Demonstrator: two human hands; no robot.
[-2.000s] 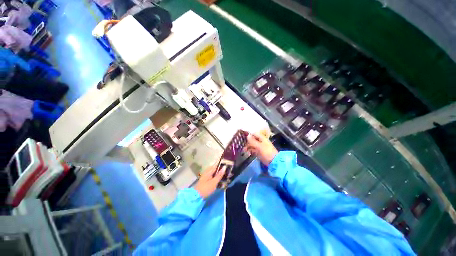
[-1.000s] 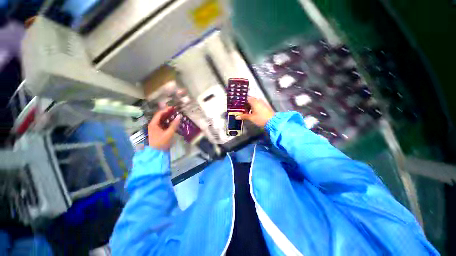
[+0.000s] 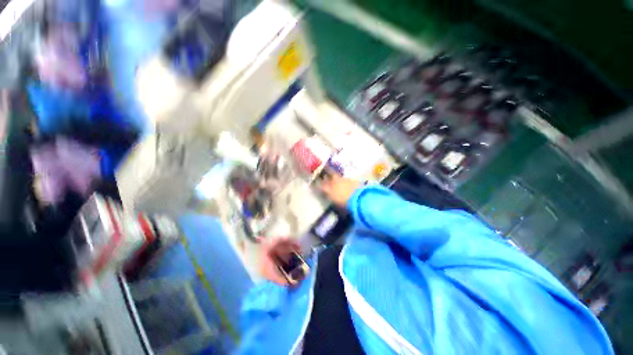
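Note:
The frame is blurred. My left hand (image 3: 279, 258) is low, close to my jacket, and holds a flip phone (image 3: 294, 270) with a dark face and pale frame. My right hand (image 3: 338, 188) reaches over the right side of the machine bed. Its fingertips are at the lower end of another phone with a red keypad half (image 3: 307, 157), at the right fixture; whether they grip it is unclear. A dark block with a white patch, perhaps a closed phone (image 3: 326, 224), is between my hands. The left fixture (image 3: 251, 201) is smeared, and its contents cannot be told.
The cream screwdriving machine (image 3: 243, 87) rises ahead. Blister trays (image 3: 454, 182) with several phones lie on the green line (image 3: 479, 201) at right. Red-and-white stacked items (image 3: 114, 239) are at left, beside a blue floor (image 3: 198, 249). Blurred people-like shapes are at upper left.
My left hand has moved down toward my body with a phone. My right hand has moved forward from above the front of the bed to the right fixture. The view has swung back over the machine.

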